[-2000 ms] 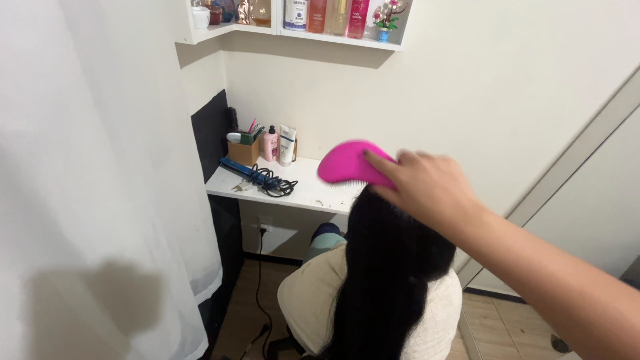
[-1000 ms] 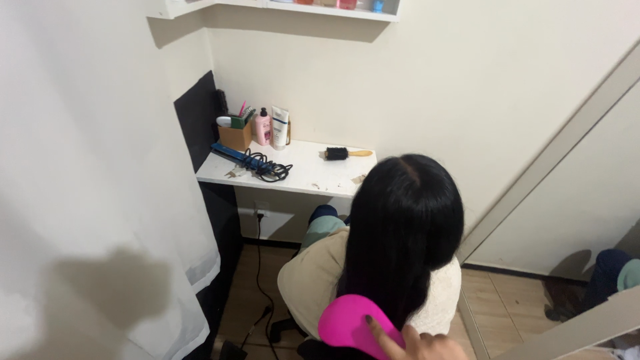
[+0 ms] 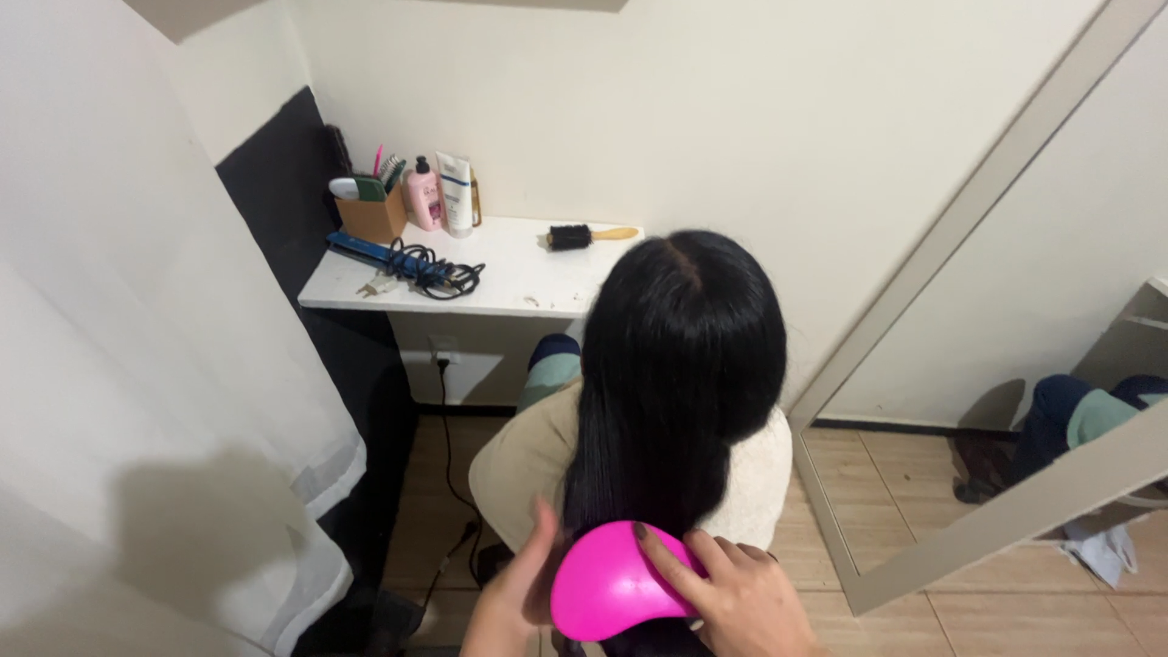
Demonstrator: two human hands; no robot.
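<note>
A person with long straight black hair (image 3: pixel 684 365) sits with their back to me, in a cream top (image 3: pixel 529 447). Low in the view, my right hand (image 3: pixel 744 584) grips a bright pink detangling hairbrush (image 3: pixel 616 584), which lies over the lengths of the hair. Just left of the brush is my left hand (image 3: pixel 516 584), thumb raised beside the hair; its fingers are mostly hidden behind the brush and hair, so its hold is unclear.
A white shelf (image 3: pixel 520 283) bears a round brush (image 3: pixel 570 237), a blue hair straightener (image 3: pixel 374 251) with coiled cord, bottles and a brush box (image 3: pixel 372 219). A white curtain (image 3: pixel 182 365) hangs left; a framed mirror (image 3: pixel 949 219) leans right. A power cord (image 3: pixel 447 456) runs to the floor.
The pink brush went from the top of the head down to the hair lengths. My left hand has come into view beside it. The view has tilted downward.
</note>
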